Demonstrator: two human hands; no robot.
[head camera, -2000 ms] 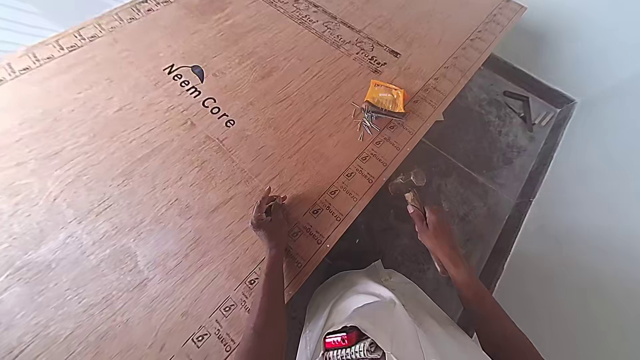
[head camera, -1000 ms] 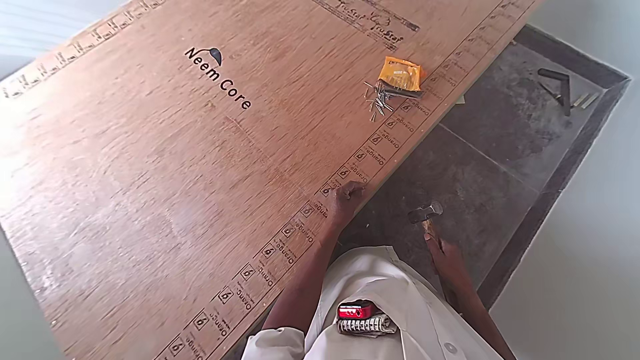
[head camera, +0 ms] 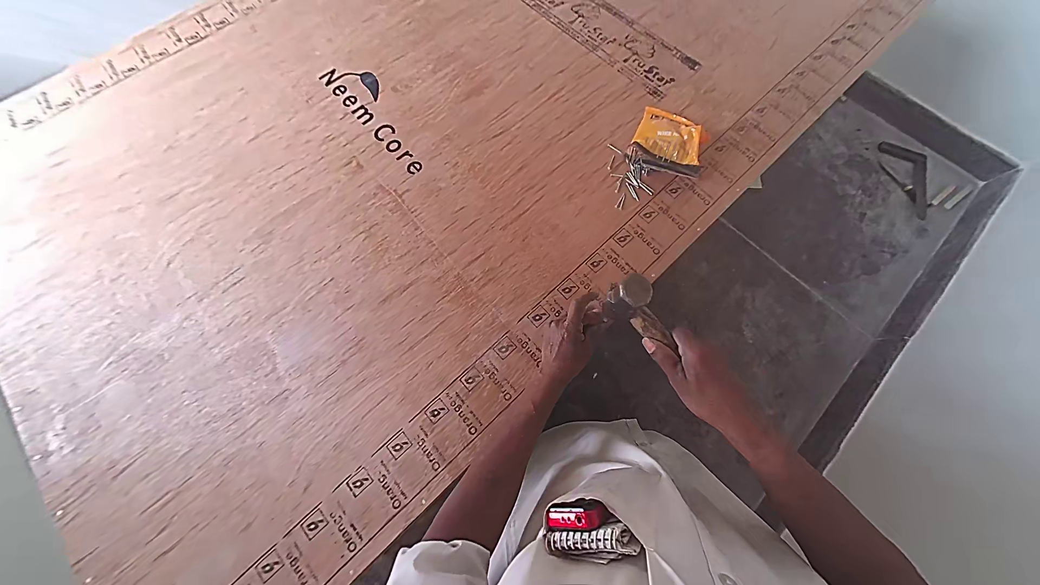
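Note:
A large printed plywood sheet (head camera: 325, 284) fills the left and middle of the view. My right hand (head camera: 699, 374) grips the wooden handle of a hammer (head camera: 632, 296), whose metal head is beside my left fingers at the sheet's near edge. My left hand (head camera: 573, 337) rests at that edge with thumb and fingers pinched together; whether a nail is between them is too small to tell. Further up the sheet, loose nails (head camera: 630, 177) lie in a small heap by an orange plastic packet (head camera: 670, 138).
Dark floor tiles (head camera: 756, 284) show below the sheet's right edge. A black angled tool (head camera: 914, 175) lies on them near the pale wall (head camera: 959, 366). In my shirt pocket are a red object (head camera: 575, 515) and a spiral-bound notepad (head camera: 593, 540).
The hammer in my right hand has come up from over the floor to the sheet's edge, next to my left hand. My left hand earlier moved from farther in on the sheet to its edge.

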